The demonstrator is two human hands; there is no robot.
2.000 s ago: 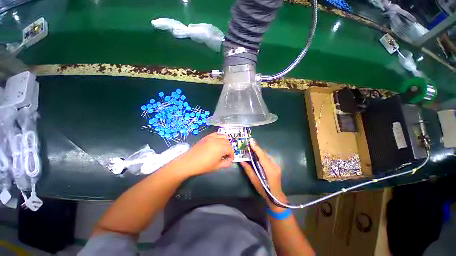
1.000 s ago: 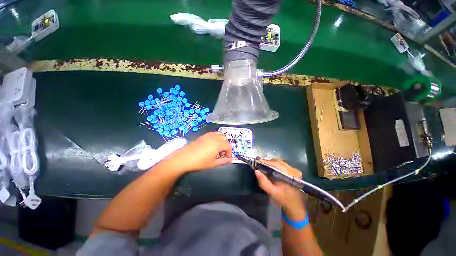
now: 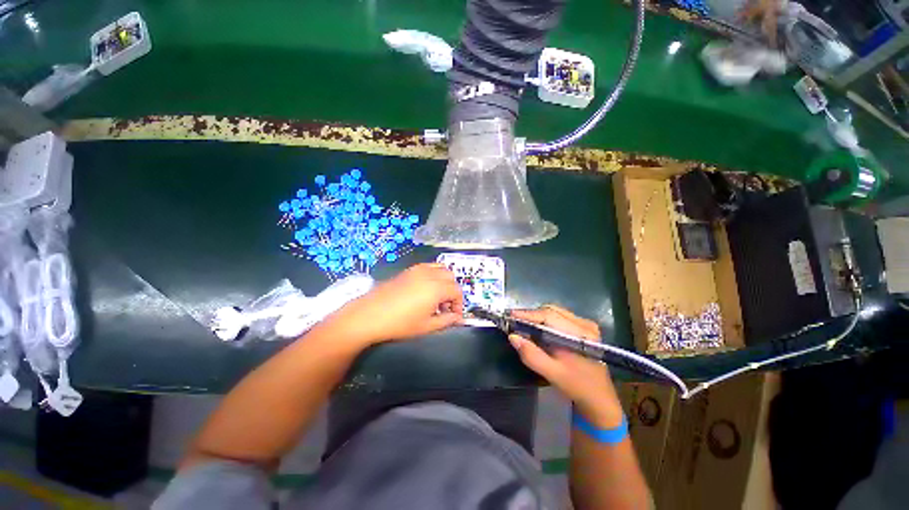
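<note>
The open white power strip housing [image 3: 483, 274] lies on the dark green bench under the clear cone, its colourful inside showing. My left hand [image 3: 424, 302] is at its left edge, fingers pinched together; whether they grip the housing or a small part is hidden. My right hand [image 3: 568, 349] holds the dark soldering iron [image 3: 563, 342], its tip at the housing's lower edge. A white cord in a clear bag [image 3: 299, 311] lies left, partly behind my left forearm. A pile of blue disc components [image 3: 344, 224] lies behind it.
The fume hood [image 3: 485, 204] hangs above the housing on a grey duct [image 3: 498, 50]. A cardboard tray [image 3: 678, 299] and black box [image 3: 782, 269] stand right, with the iron's cable. White corded units [image 3: 40, 179] lie far left. More units [image 3: 565, 78] are on the conveyor.
My right hand has turned and shifted right, and the iron now shows, its tip low on the housing. My left hand stays nearly still. Units on the conveyor have moved right.
</note>
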